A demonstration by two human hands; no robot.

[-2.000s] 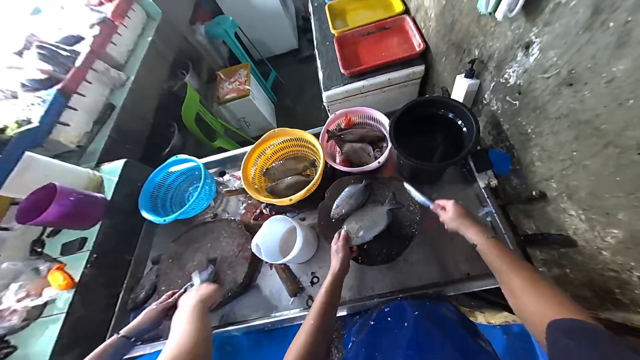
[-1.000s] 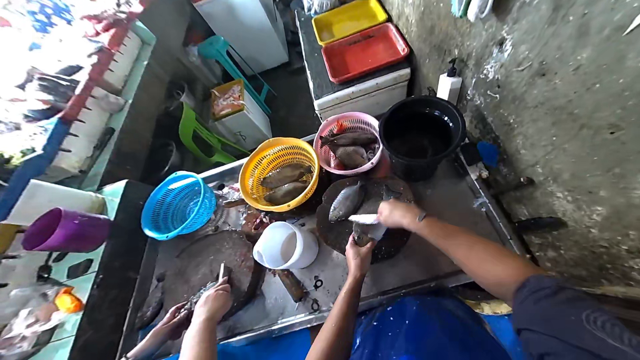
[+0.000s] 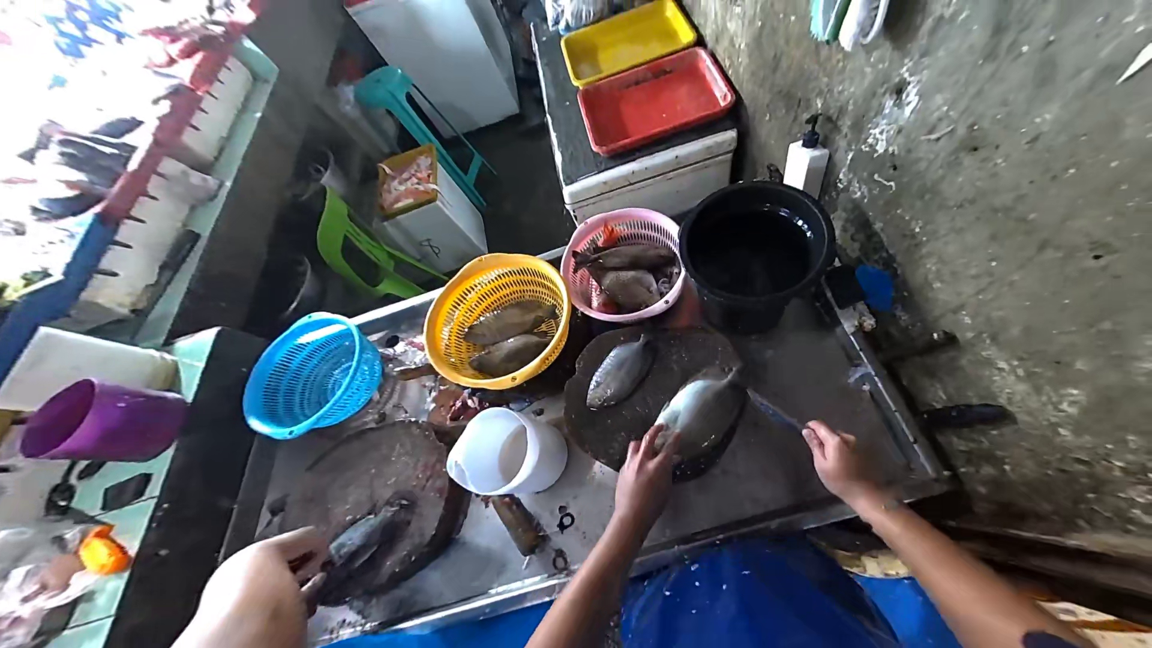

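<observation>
My left hand (image 3: 646,463) presses on the head end of a larger grey fish (image 3: 702,412), which lies flat on a round dark chopping block (image 3: 585,418). In my right hand (image 3: 839,461), right of the block, is the handle of a knife (image 3: 776,410); its blade points up and left toward the tail end of that fish. A smaller silver-grey fish (image 3: 619,371) lies untouched on the same block, up and left of my left hand.
A co-worker's hand (image 3: 292,558) is at a fish (image 3: 364,538) on another round block (image 3: 378,459). White pitcher (image 3: 540,454), blue basket (image 3: 306,378), yellow basket (image 3: 497,270) and pink basket (image 3: 621,220) with fish, and black basin (image 3: 814,216) surround my block.
My right hand with the knife has moved from over the larger fish to the right of the block. That fish, raised in my left hand a second ago, now lies flat.
</observation>
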